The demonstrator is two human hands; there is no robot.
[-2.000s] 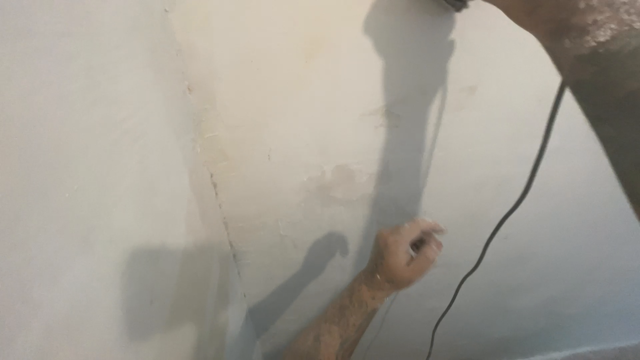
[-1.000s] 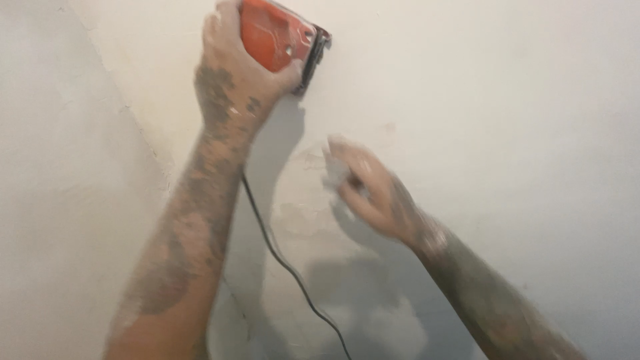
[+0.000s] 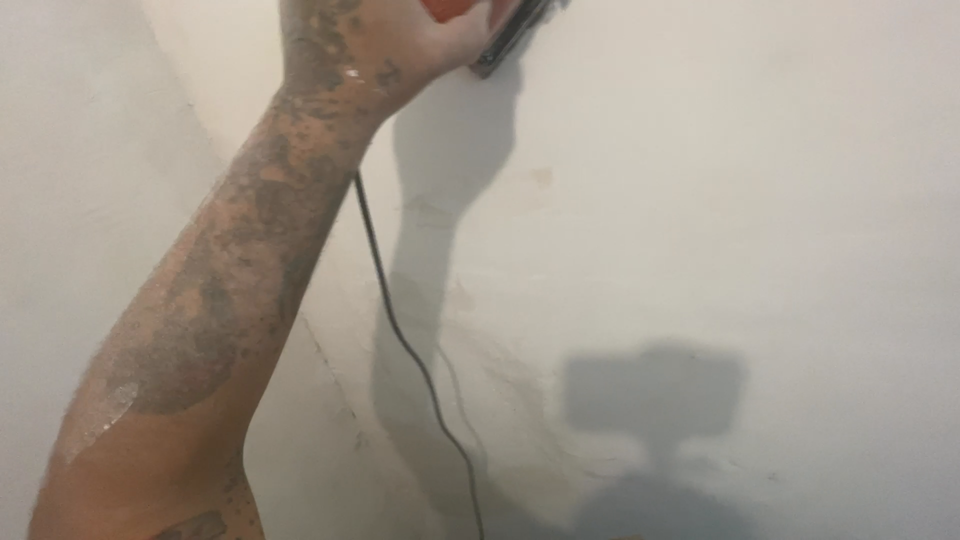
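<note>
My left hand (image 3: 397,37) is at the top edge, partly cut off by the frame. It grips a red power sander (image 3: 448,7), of which only a bit of the red body and the dark edge of its base show, against the pale plastered wall (image 3: 712,187). My tattooed left forearm, dusted with white, runs down to the lower left. A thin dark power cord (image 3: 405,341) hangs from behind the wrist to the bottom edge. My right hand is not in view; a sliver of skin at the bottom edge is too small to identify.
The wall fills the view. A corner or seam line runs down its left part, with a fine crack (image 3: 330,367) low beside the forearm. Faint uneven patches mark the plaster right of the cord. Shadows of the arm and of a head with a box-shaped thing fall on it.
One second ago my right hand was in view near the wall's middle; it has left the frame. My left hand, still on the sander, now sits partly beyond the top edge.
</note>
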